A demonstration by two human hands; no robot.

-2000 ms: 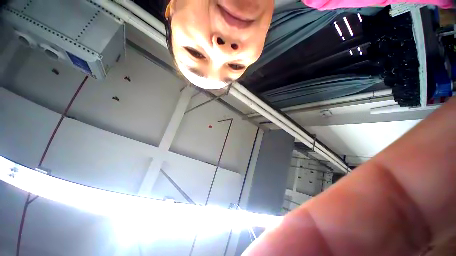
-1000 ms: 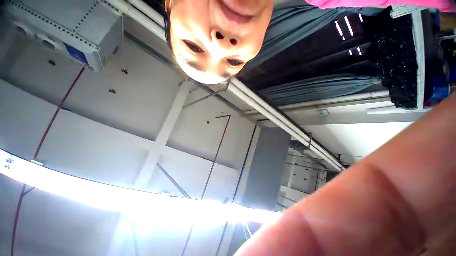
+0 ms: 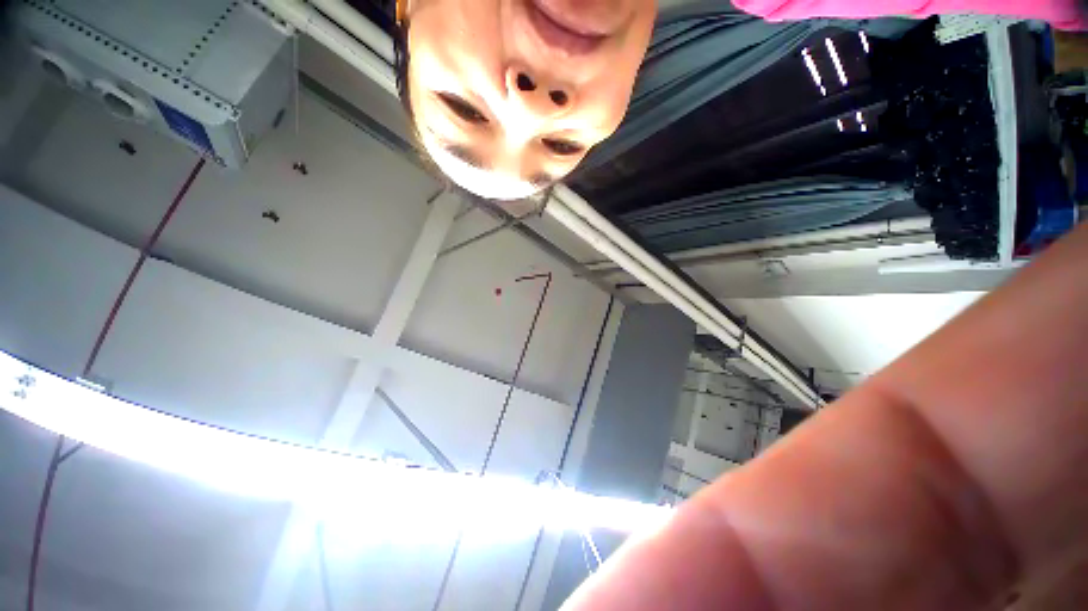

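Note:
A bare hand (image 3: 859, 501) fills the lower right corner, very close to the lens, blurred and cut off by the picture's edge. Its fingertips and anything it may hold are out of sight. I cannot tell whether it is my left or my right hand. No other hand shows. A person's head (image 3: 525, 96) hangs upside down at the top centre, cut off by the top edge. No work table or bag shows.
The view faces the ceiling (image 3: 239, 310). A bright curved light (image 3: 358, 489) crosses below. A grey boxed unit (image 3: 215, 84) is at top left. Dark glass with grey curtains (image 3: 764, 203), a black sparkly mass (image 3: 954, 143) and a pink piece (image 3: 907, 10) are at upper right.
The ceiling, light and head sit slightly higher in the picture than two seconds ago. The hand stays in the lower right corner, almost unchanged.

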